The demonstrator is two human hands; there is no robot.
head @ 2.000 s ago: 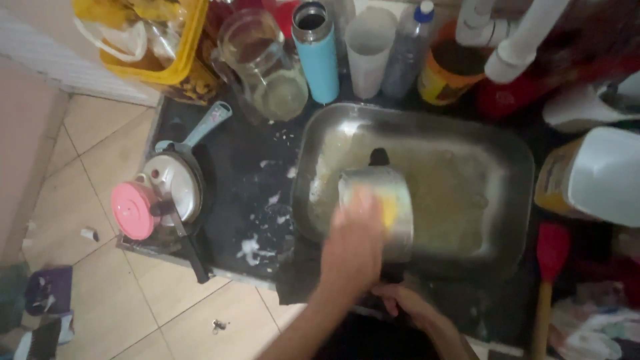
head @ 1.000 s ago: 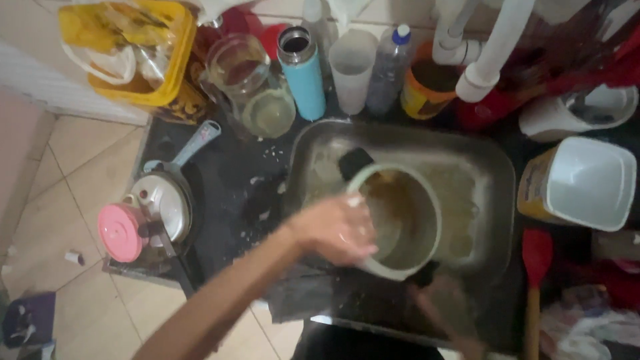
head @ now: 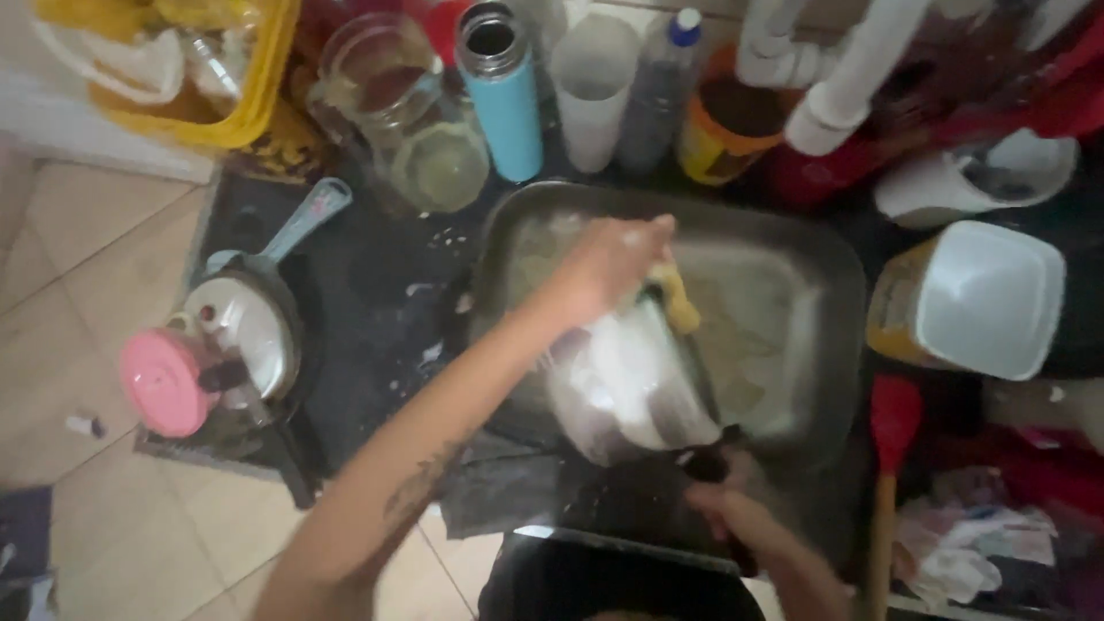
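Observation:
A metal saucepan (head: 625, 388) is tilted over the near part of the sink basin (head: 776, 345), its shiny outer wall showing. My left hand (head: 621, 254) is at its upper rim, closed on a yellow sponge (head: 681, 302) that hangs over the rim. My right hand (head: 729, 492) grips the pan's dark handle (head: 707, 466) below the basin's near edge. The pan's inside is mostly hidden. Soapy marks lie on the left hand.
Behind the basin stand a glass pitcher (head: 379, 78), a blue bottle (head: 504, 103), a plastic cup (head: 593, 95) and white pipes (head: 832, 103). At left are lidded pans (head: 246, 332) and a pink lid (head: 164, 382); at right, a white tub (head: 990, 300) and a red spatula (head: 894, 423).
The saucepan has turned from its opening facing up, one second ago, to tilted with its outer wall showing. My left hand has moved to its upper rim.

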